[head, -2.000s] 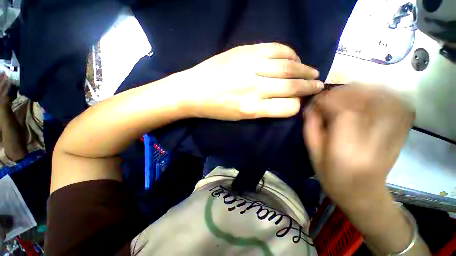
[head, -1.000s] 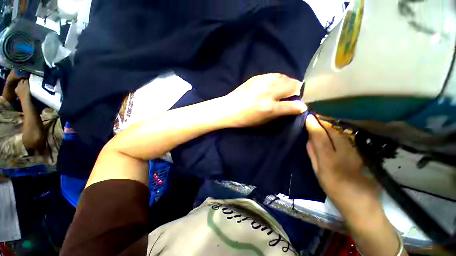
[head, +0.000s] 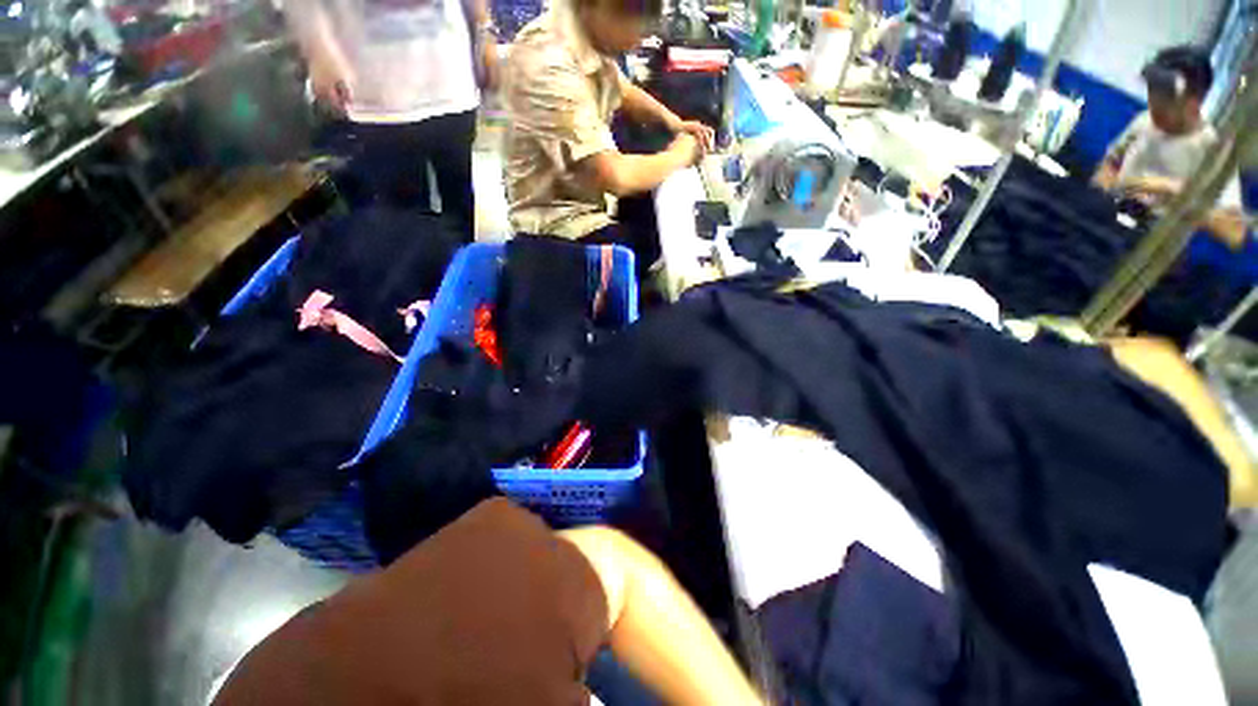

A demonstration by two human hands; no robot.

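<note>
A large dark navy cloth drapes across the white table, its left end hanging over to the crate. Another dark piece lies at the table's near edge. My left arm in a brown sleeve runs down out of the bottom edge; my left hand is out of the picture. A blurred bare forearm, seemingly my right, shows at the right edge behind the cloth; its hand is hidden or indistinct, so its grip cannot be told.
Blue crates with dark cloth stand left of the table. A pale pink tie and a red item lie among the cloth. A seated person works beyond; another stands behind, and a third sits at the far right.
The view has swung left and up, away from the sewing machine head. Both hands were together at the cloth edge by the machine; now neither shows clearly. The cloth spreads across the table.
</note>
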